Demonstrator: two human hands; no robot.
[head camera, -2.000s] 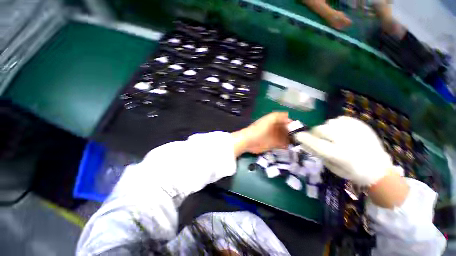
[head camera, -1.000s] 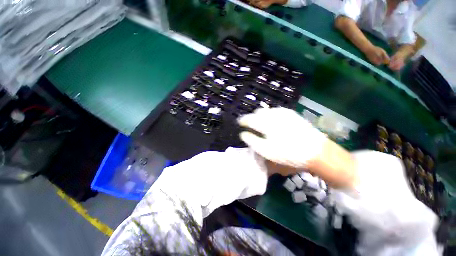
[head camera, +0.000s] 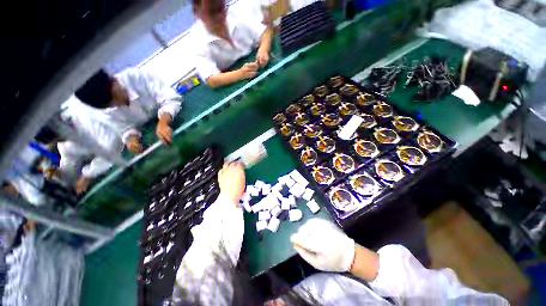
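Note:
My bare left hand (head camera: 232, 179) is at the back left of the loose pile of small white square pads (head camera: 276, 200), beside pale film squares (head camera: 254, 153); its fingertips are too small to tell what they hold. My gloved right hand (head camera: 323, 244) is at the bench's front edge, in front of the pile, fingers curled; whether it holds anything is hidden. The right parts tray (head camera: 389, 200) holds rows of round gold-silver housings, with a white paper slip (head camera: 350, 127) lying on it. The left parts tray (head camera: 143, 281) holds dark clamped assemblies (head camera: 191, 179) with white pads.
A dark heap of binder clips (head camera: 432, 77) lies behind the right tray. A black box with a red light (head camera: 501, 76) stands at the far right. A clear partition edge (head camera: 239, 94) crosses behind the trays. Several people in white coats (head camera: 230, 45) sit opposite.
The view has swung right, showing the whole right tray and the clip heap. My right hand has left the left tray and come to the front edge; my left hand is now behind the pads.

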